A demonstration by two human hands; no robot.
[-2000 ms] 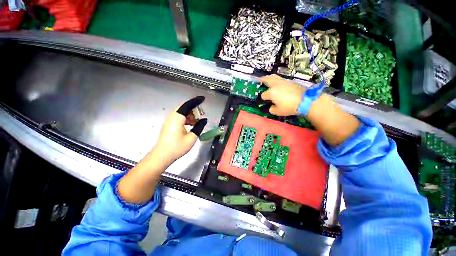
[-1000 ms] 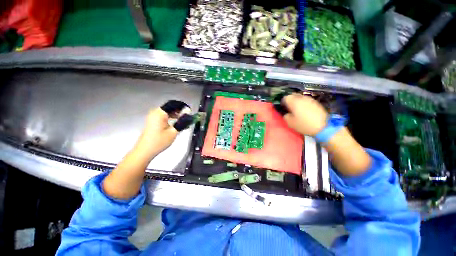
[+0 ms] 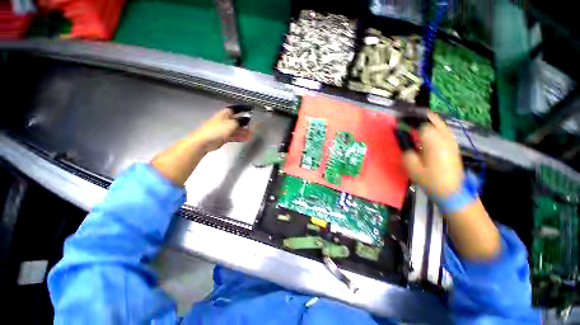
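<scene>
The red sheet lies over the far part of the carrier, with small green plug-in boards on it. The near part of the green main board is uncovered. My right hand, blurred, has its black-covered fingertips at the sheet's far right edge and appears to pinch it. My left hand is above the metal plate, left of the carrier, its black-covered fingertips close together around something small and pale, too blurred to name.
Behind the rail stand bins of silver parts, beige parts and green parts. A blue cord hangs before them. Olive clamps sit at the carrier's near edge. Another green board is at the right.
The red sheet with its small boards has moved toward the far rail, uncovering the near part of the main board. My right hand has moved to the sheet's right edge. My left hand has moved away from the clamp.
</scene>
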